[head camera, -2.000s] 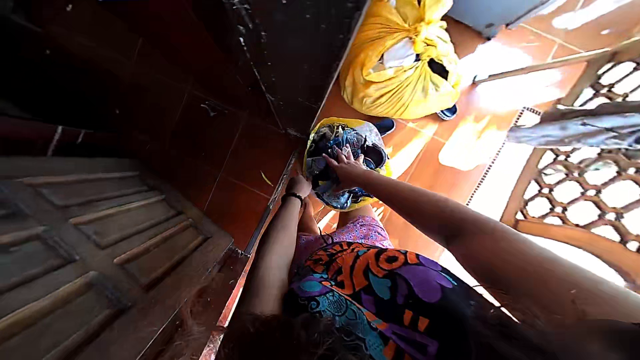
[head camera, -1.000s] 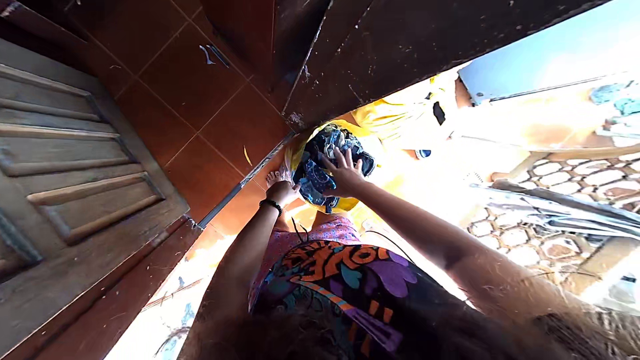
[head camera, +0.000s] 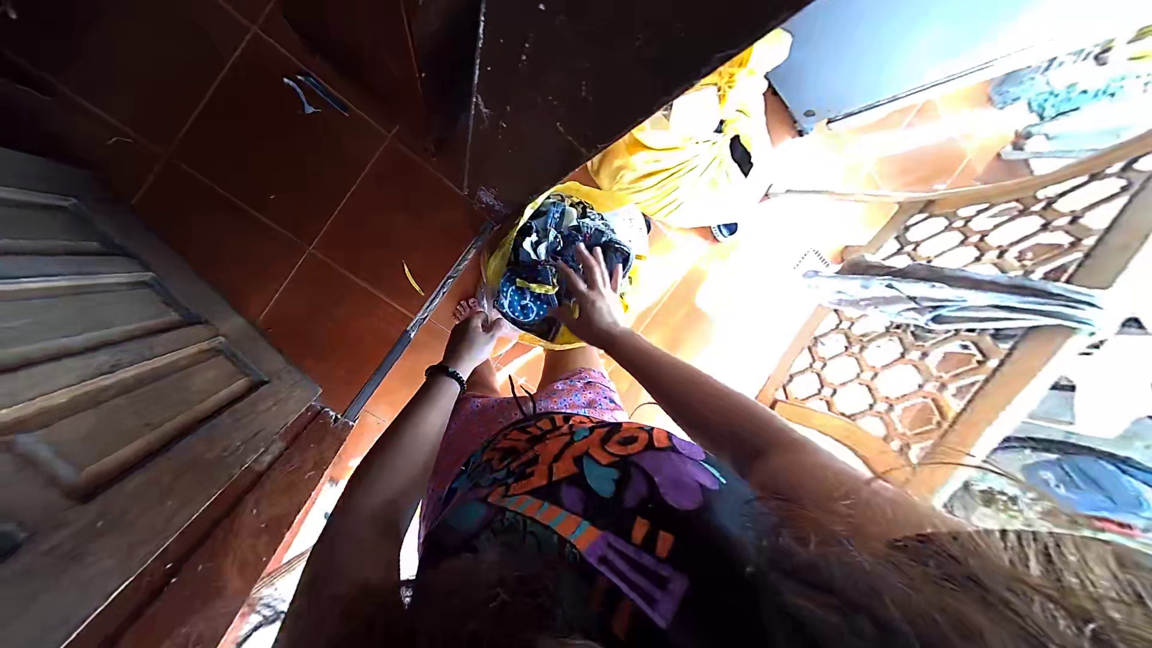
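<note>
A yellow plastic sack (head camera: 493, 261) stands open in front of my legs, packed with dark and blue fabric pieces (head camera: 538, 236). My left hand (head camera: 474, 337), with a dark beaded bracelet at the wrist, is closed on the near left rim of the sack. My right hand (head camera: 594, 295) lies with fingers spread on top of the fabric, holding nothing that I can see. A second yellow sack (head camera: 670, 166), bulging and gathered at the top, stands just beyond the first.
A panelled wooden door (head camera: 117, 333) is at the left, with a metal threshold strip (head camera: 414, 328) beside the sack. A dark wooden panel (head camera: 576, 81) juts in from above. At the right stands a lattice railing (head camera: 900, 360) with cloth (head camera: 954, 292) over it.
The view has turned, and the dark panel now hides part of the second sack. My right hand stays on the fabric and my left hand stays at the sack's rim.
</note>
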